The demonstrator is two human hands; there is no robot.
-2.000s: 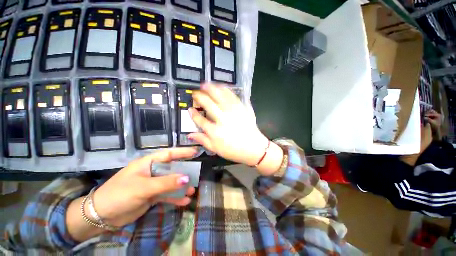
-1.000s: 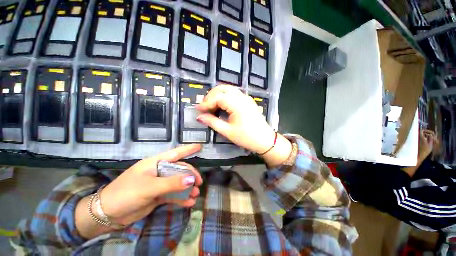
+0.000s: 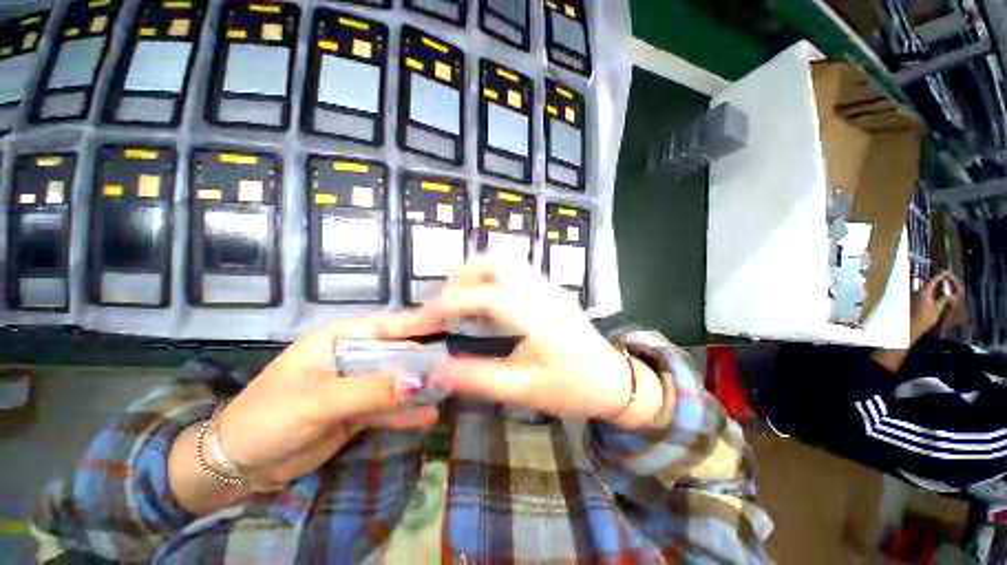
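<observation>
My left hand (image 3: 315, 381) grips a stack of grey inserts (image 3: 375, 358) in front of the tray's near edge. My right hand (image 3: 530, 337) is blurred and meets the left at the stack's right end; its fingertips are at the inserts, and I cannot tell if it holds one. The translucent tray (image 3: 293, 237) holds rows of black housings. In the nearest row, a housing (image 3: 347, 232) in the middle and those to its right show white or pale rectangles. The housings to its left, such as this one (image 3: 133, 232), show dark recesses.
A leaning row of grey inserts (image 3: 718, 132) stands on the green bench (image 3: 663, 237) beside a white foam box (image 3: 767, 199). A brown carton (image 3: 883, 144) inside holds loose grey-white pieces (image 3: 848, 270). Another person's dark striped sleeve (image 3: 905, 414) and hand (image 3: 933, 304) are at the right.
My right hand has moved from the nearest row back to the stack in my left hand. The housing where it worked now shows a white rectangle. The view has shifted slightly.
</observation>
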